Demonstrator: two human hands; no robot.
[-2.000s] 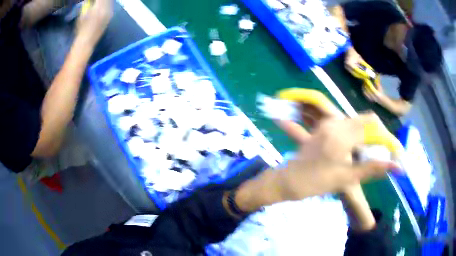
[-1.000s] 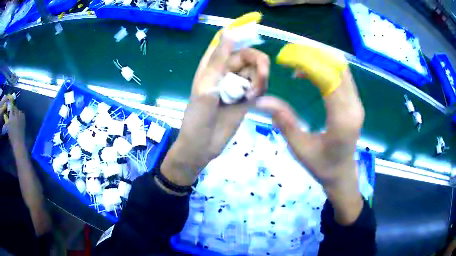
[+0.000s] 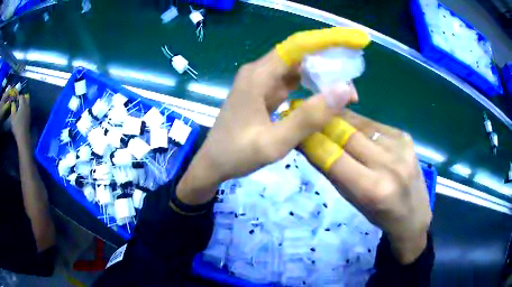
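My left hand (image 3: 258, 115), with a yellow finger cot on the index finger, pinches a translucent white housing (image 3: 331, 70) between index finger and thumb, above the belt. My right hand (image 3: 379, 174) is just below and right of it, fingers curled in behind the left thumb, two yellow-cotted fingers showing. A small white bit (image 3: 282, 109) shows between the hands; what it is and whether my right fingers grip it is hidden. The housing bin (image 3: 205, 272) of pale pieces with black dots lies under the hands.
A blue module bin (image 3: 53, 120) with jumbled wired white blocks stands at left. The green conveyor belt (image 3: 129, 50) carries scattered wired units (image 3: 179, 63), bordered by a metal edge rail (image 3: 205, 116). Another blue bin (image 3: 424, 36) stands across the line. Another person's arm (image 3: 31, 179) is at far left.
My right hand has moved in from apart to meet my left hand, its fingers now curled behind the left thumb. My left thumb has come up against the housing. The view has shifted slightly.
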